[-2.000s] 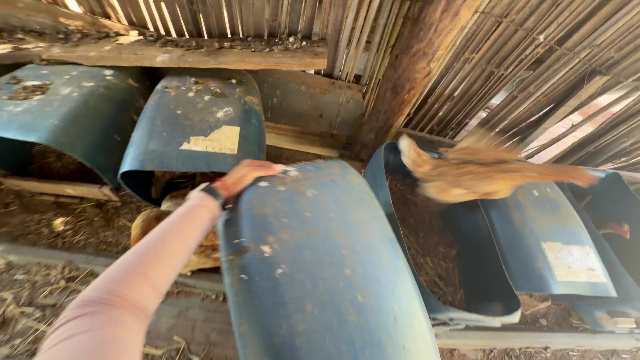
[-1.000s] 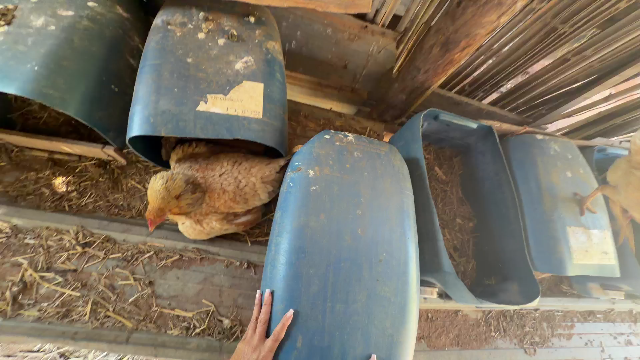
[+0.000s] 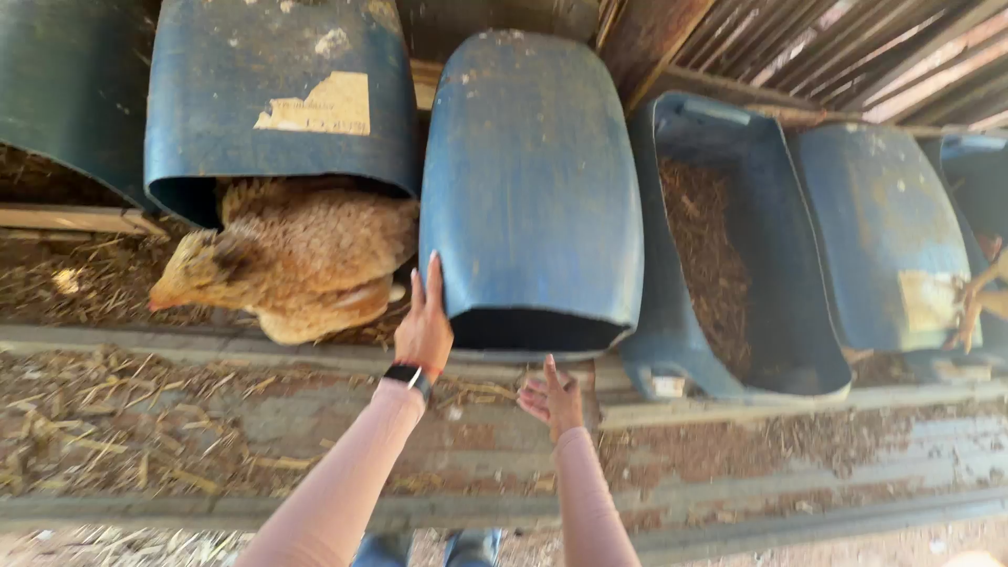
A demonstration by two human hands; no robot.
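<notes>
A blue plastic drum nest box (image 3: pixel 535 181) stands in the middle, its dark mouth facing me. My left hand (image 3: pixel 425 327), with a watch at the wrist, lies along its lower left side, fingers extended. Just below the front rim is my right hand (image 3: pixel 555 398), fingers partly curled and nothing seen in it; whether a fingertip touches the rim, I cannot tell. A buff-brown hen (image 3: pixel 315 252) sits to the left, partly under another blue drum (image 3: pixel 276 47) with a torn label. Something pale, partly hidden, shows beside the hen's rear.
To the right, an open-topped blue drum (image 3: pixel 756 236) holds brown bedding, with a closed-topped drum (image 3: pixel 882 236) beyond it. A bird's feet (image 3: pixel 976 303) show at the right edge. Wooden planks (image 3: pixel 488 457) strewn with straw (image 3: pixel 102 425) run along the front. A slatted wall (image 3: pixel 850 55) stands behind.
The middle drum now sits further back, between its neighbours. My left hand has moved from its front to its left side, and my right hand has come into view. The hen's head is lifted slightly.
</notes>
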